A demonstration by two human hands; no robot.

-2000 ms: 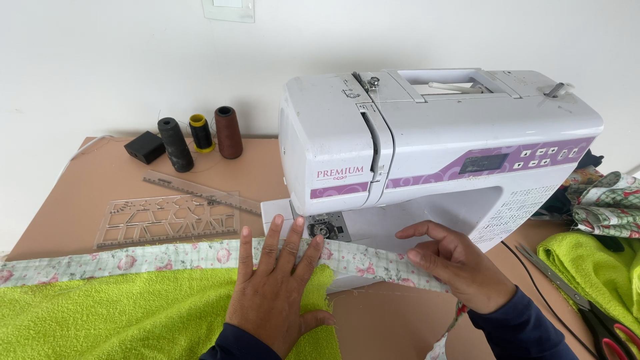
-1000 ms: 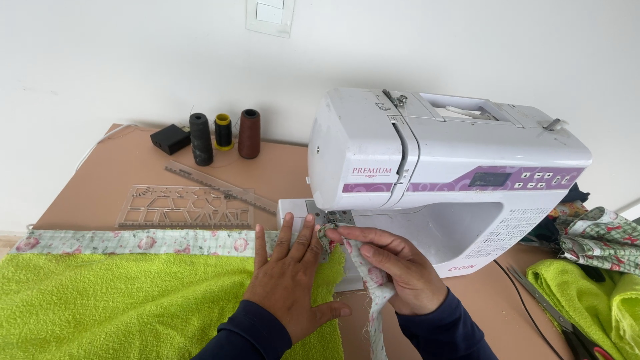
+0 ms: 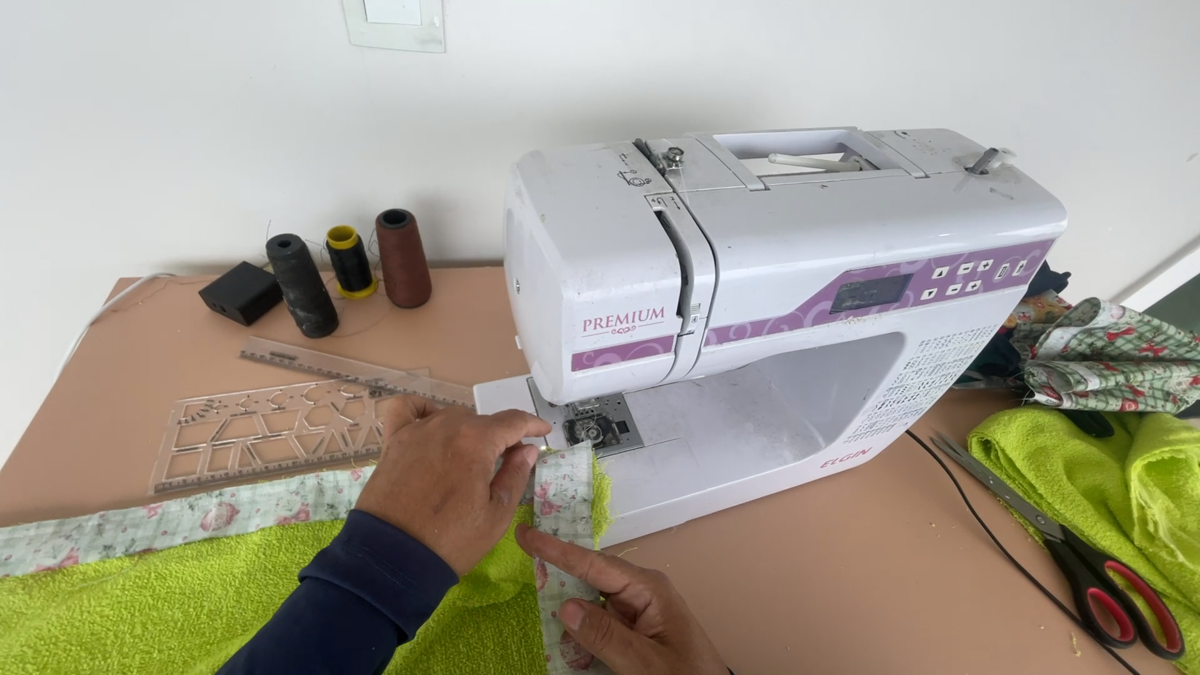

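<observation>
My left hand [image 3: 448, 469] pinches the corner of the floral fabric strip [image 3: 568, 502], just left of the needle plate of the white sewing machine [image 3: 806, 253]. The strip runs along the top edge of the lime-green terry towel [image 3: 281, 581] and turns down its right side, towards me. My right hand [image 3: 623, 595] lies lower on the turned part, index finger extended on it and thumb on the strip. The bobbin area [image 3: 589, 429] shows uncovered behind the corner. What lies beneath my left fingers is hidden.
Behind left stand black [image 3: 302, 286], black-and-yellow [image 3: 351, 262] and brown [image 3: 403, 258] thread spools, beside a black box [image 3: 240, 292]. A clear ruler [image 3: 356, 370] and plastic template [image 3: 272, 427] lie nearer. At right are scissors [image 3: 1059, 539], a cable [image 3: 975, 516], green towel [image 3: 1041, 459] and printed fabric [image 3: 1106, 356].
My left hand has gone from lying flat on the towel to pinching the strip's corner. My right hand has moved down, and the strip now lies folded down along the towel's right side.
</observation>
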